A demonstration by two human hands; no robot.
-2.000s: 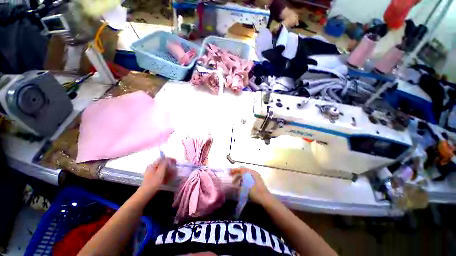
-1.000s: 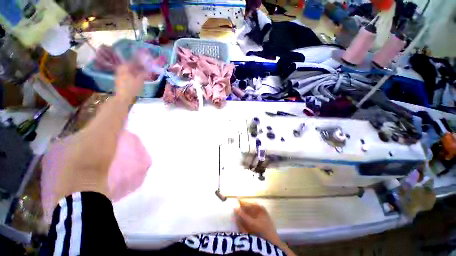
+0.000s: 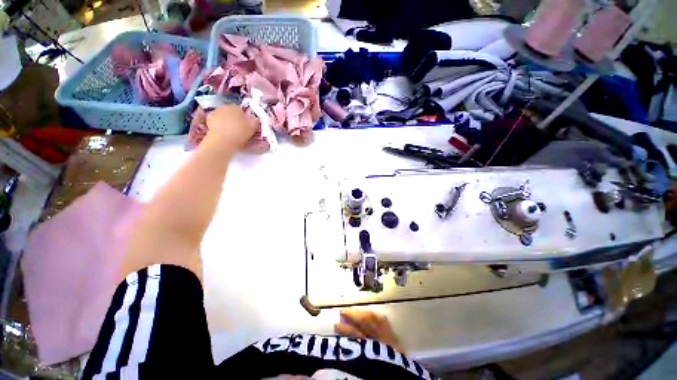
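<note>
My left hand (image 3: 231, 125) reaches to the pile of gathered pink pieces (image 3: 286, 87) at the front of the right light blue basket. Its fingertips are at the pink cloth and a pale strip; I cannot tell if they grip. My right hand (image 3: 368, 325) rests low at the table's front, below the needle area, partly cut off by my shirt, with nothing seen in it. A pink bundle with a pale band (image 3: 157, 77) lies in the left light blue basket (image 3: 133, 117). A flat pink panel (image 3: 70, 271) lies at the left, partly behind my arm.
The white sewing machine (image 3: 460, 215) stands at the right, with dark snips (image 3: 423, 154) behind it. Grey, white and black cloth (image 3: 475, 85) is heaped at the back. Pink thread cones (image 3: 553, 28) stand at the back right.
The pink bundle between my hands was released into the left basket. My left hand moved from there to the right basket's pile. My right hand let go and dropped near the machine.
</note>
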